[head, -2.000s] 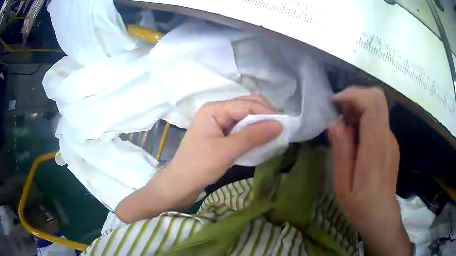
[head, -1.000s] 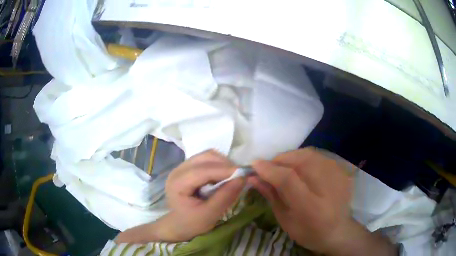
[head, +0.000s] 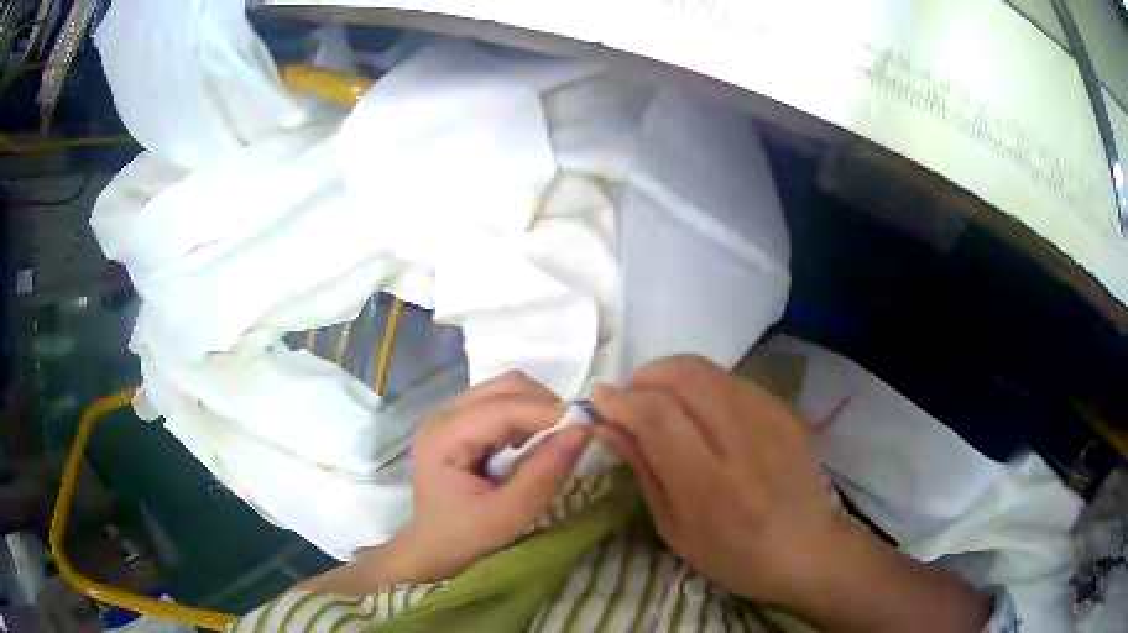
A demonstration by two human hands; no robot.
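Observation:
A large white garment (head: 285,235) hangs in loose folds in front of me, from the upper left to the centre. My left hand (head: 495,464) pinches a narrow folded white edge (head: 534,446) between thumb and fingers. My right hand (head: 705,464) meets it at the fingertips. A tiny dark tip (head: 581,406) shows between the fingertips, probably of a small metal tool; the rest is hidden in the right hand. More white cloth (head: 928,476) lies to the right, behind my right hand.
A white table with printed ruler markings (head: 792,56) crosses the top and right, with a dark gap under its edge. Yellow tube rails (head: 68,495) stand at the left over a green floor. A green apron tie (head: 557,538) and striped top show at the bottom.
My hands came together at the fingertips over the lap; the right hand was apart and blurred two seconds ago. Since one second ago they have shifted only slightly in view.

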